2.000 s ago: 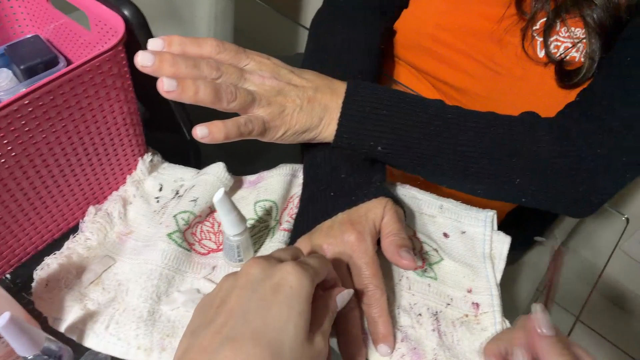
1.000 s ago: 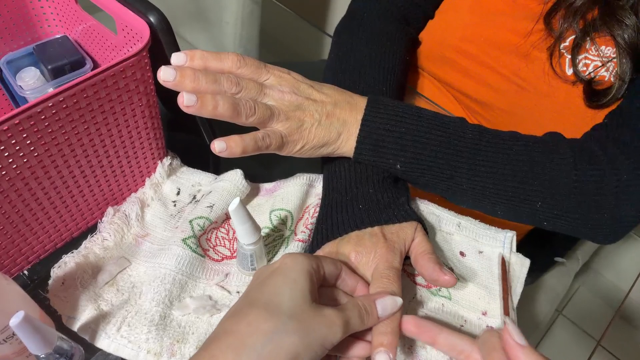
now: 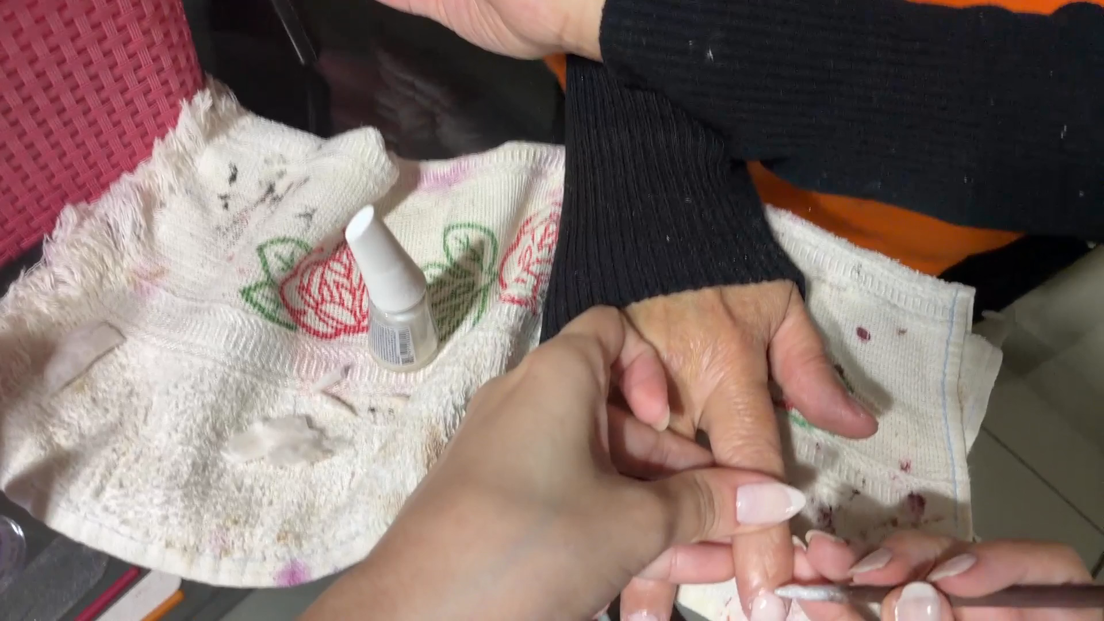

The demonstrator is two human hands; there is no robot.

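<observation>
My left hand (image 3: 569, 466) is closed around a finger of another person's hand (image 3: 724, 371), which lies palm down on a stained white towel (image 3: 198, 345). At the lower right, my right hand (image 3: 940, 569) holds a thin dark stick (image 3: 1018, 596) whose whitish, cotton-like tip touches the edge of that finger's nail. Part of my right hand is cut off by the frame's bottom. A nail polish bottle (image 3: 401, 332) with a white cap stands on the towel, left of the hands.
Used cotton (image 3: 280, 440) lies on the towel, which has embroidered flowers. A pink woven plastic basket (image 3: 86, 103) stands at the upper left. The person's other forearm, in a black knitted sleeve (image 3: 845, 112), crosses the top right. Thin sticks lie at the lower left.
The view has moved closer. My right hand has brought the stick's tip to the nail; one second ago the stick pointed up, away from it. My left hand still holds the person's finger.
</observation>
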